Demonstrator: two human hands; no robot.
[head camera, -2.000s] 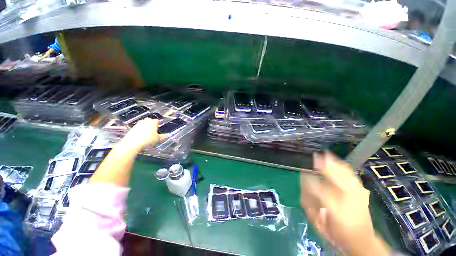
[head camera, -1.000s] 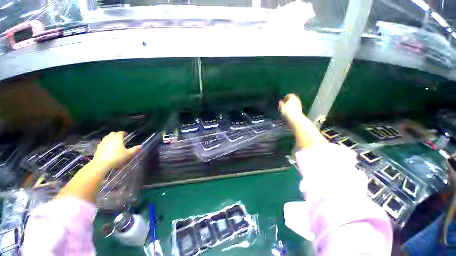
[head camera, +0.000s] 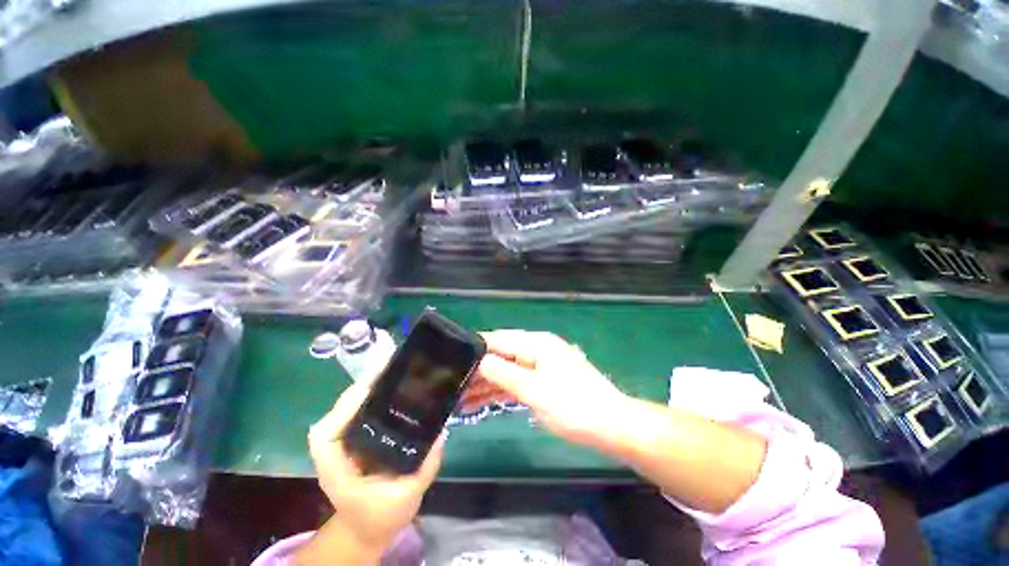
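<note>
A black device front (head camera: 415, 392) with a glossy face and small white icons at its lower end is held tilted above the bench's front part. My left hand (head camera: 371, 486) grips its lower end and sides. My right hand (head camera: 548, 381) is at its upper right edge, fingertips at or behind the edge; whether they grip it is hard to tell. The short blister tray (head camera: 498, 413) is mostly hidden behind the device and my right hand. The white solvent bottle (head camera: 365, 350) stands just behind the device.
Stacked blister trays stand at back left (head camera: 260, 238) and back centre (head camera: 564, 227). A bagged tray (head camera: 155, 387) lies left, a long tray of gold-framed parts (head camera: 880, 332) right. A white cloth (head camera: 717, 387) and yellowish pad (head camera: 765, 332) lie near the slanted post (head camera: 830, 155). Blue clothing shows at both lower corners.
Both hands have come back from the rear trays to the bench front. The black device front is now in my left hand, with my right hand beside it. The view has tilted down.
</note>
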